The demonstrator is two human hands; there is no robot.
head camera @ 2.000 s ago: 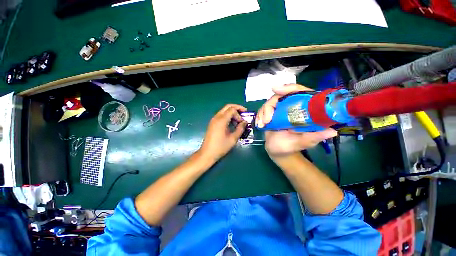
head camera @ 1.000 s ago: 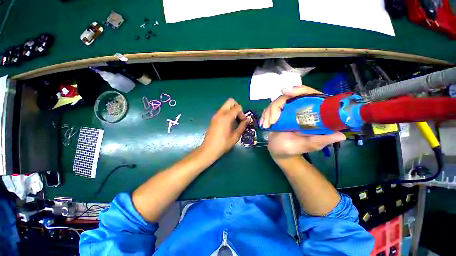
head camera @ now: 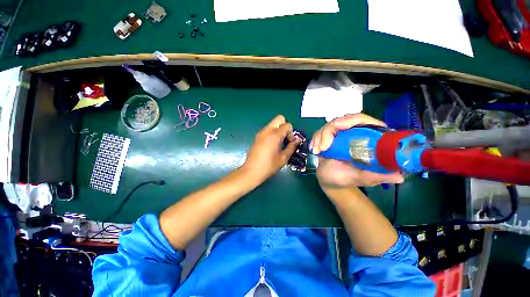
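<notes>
My left hand (head camera: 270, 149) pinches a small black module (head camera: 298, 155) at the middle of the green mat. Part of the module is hidden by my fingers. My right hand (head camera: 343, 165) is wrapped around the thick blue barrel of the electric screwdriver (head camera: 357, 147), held nearly level with its front end pointing left at the module. A red upper part runs from it to the right edge. I cannot tell whether the screwdriver tip touches the module.
A round screw dish (head camera: 140, 113), pink bands (head camera: 189, 115), white pieces (head camera: 211, 137) and a dark-gridded label sheet (head camera: 110, 163) lie left. A white tissue (head camera: 332, 100) lies behind my right hand. The upper shelf's wooden edge (head camera: 244, 62) crosses behind. A black foam tray (head camera: 444, 248) is lower right.
The view has shifted, so the bench items sit differently in the picture. Both hands stay together at the module, with the screwdriver still in my right hand.
</notes>
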